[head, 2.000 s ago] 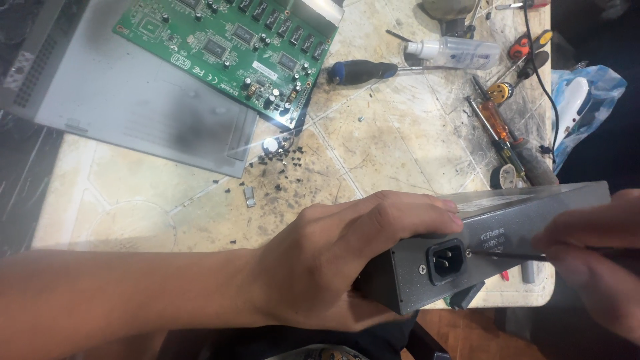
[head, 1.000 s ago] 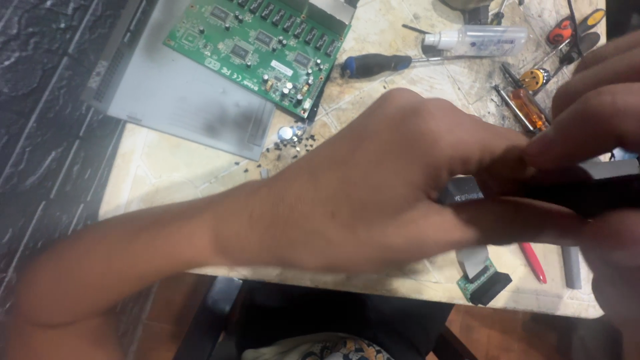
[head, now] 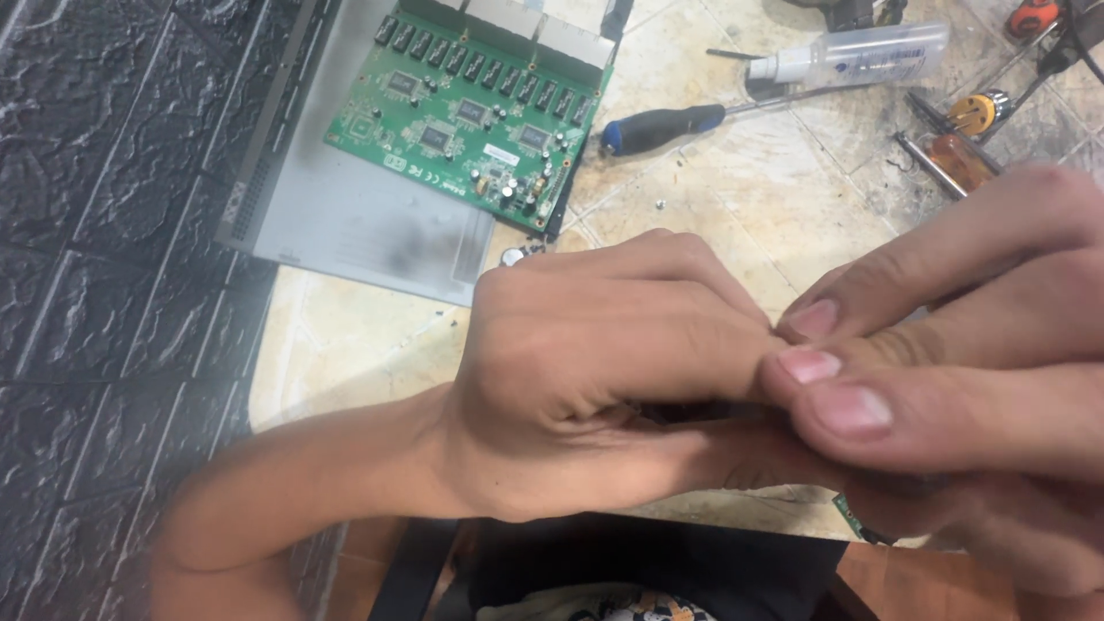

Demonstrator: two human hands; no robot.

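My left hand (head: 604,379) is raised over the table's near edge, its fingers curled and their tips meeting those of my right hand (head: 940,362). Whatever lies between the fingertips is hidden by the hands. Behind my left hand, a green circuit board (head: 466,112) with chips and a row of metal ports rests on a grey metal cover (head: 371,216). Beyond my knuckles lies a screwdriver with a black and blue handle (head: 664,129). Part of a small green board (head: 854,517) shows below my right hand.
A clear plastic bottle (head: 871,56) lies at the back. To its right are an orange-handled tool (head: 964,162), a yellow and black tool (head: 979,112) and a red-handled tool (head: 1032,17). A round silver part (head: 511,256) and dark bits lie near the board. A dark textured surface (head: 112,216) borders the left.
Two seconds ago my left hand held a grey metal power supply box, which no longer shows. My hands are now together at the fingertips. The view has shifted.
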